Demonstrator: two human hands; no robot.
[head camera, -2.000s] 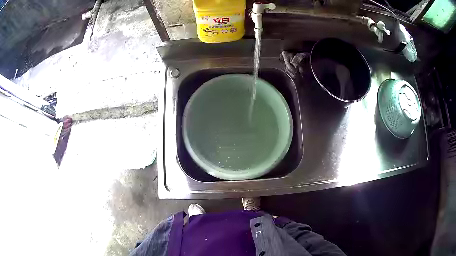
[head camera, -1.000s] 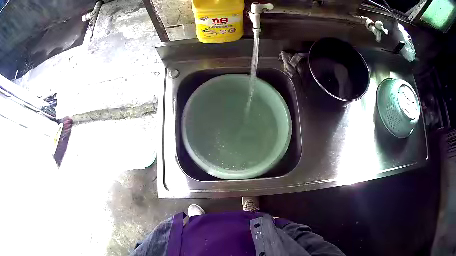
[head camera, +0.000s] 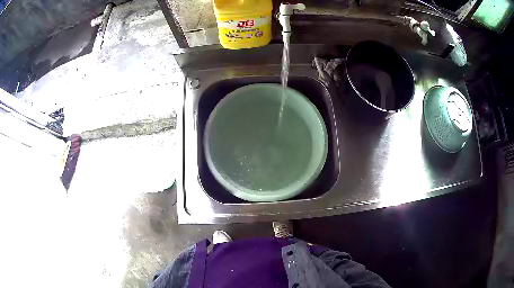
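A large round pale green basin (head camera: 265, 143) sits inside the stainless steel sink (head camera: 189, 208). It holds water, with small bubbles on the surface. A white tap (head camera: 286, 21) above the back edge runs a stream of water into the basin, right of its middle. Neither of my hands is in view. My sleeves and purple front show at the bottom edge.
A yellow jug (head camera: 243, 25) stands behind the sink. On the drainboard are a dark round pot (head camera: 380, 77), a crumpled grey cloth (head camera: 327, 68) beside it, and a green colander (head camera: 448, 118) at the right. A second tap (head camera: 422, 29) is at the back right.
The view has shifted very slightly. Water keeps running into the basin, and the stream's shape varies a little. The basin, pot and colander have not moved.
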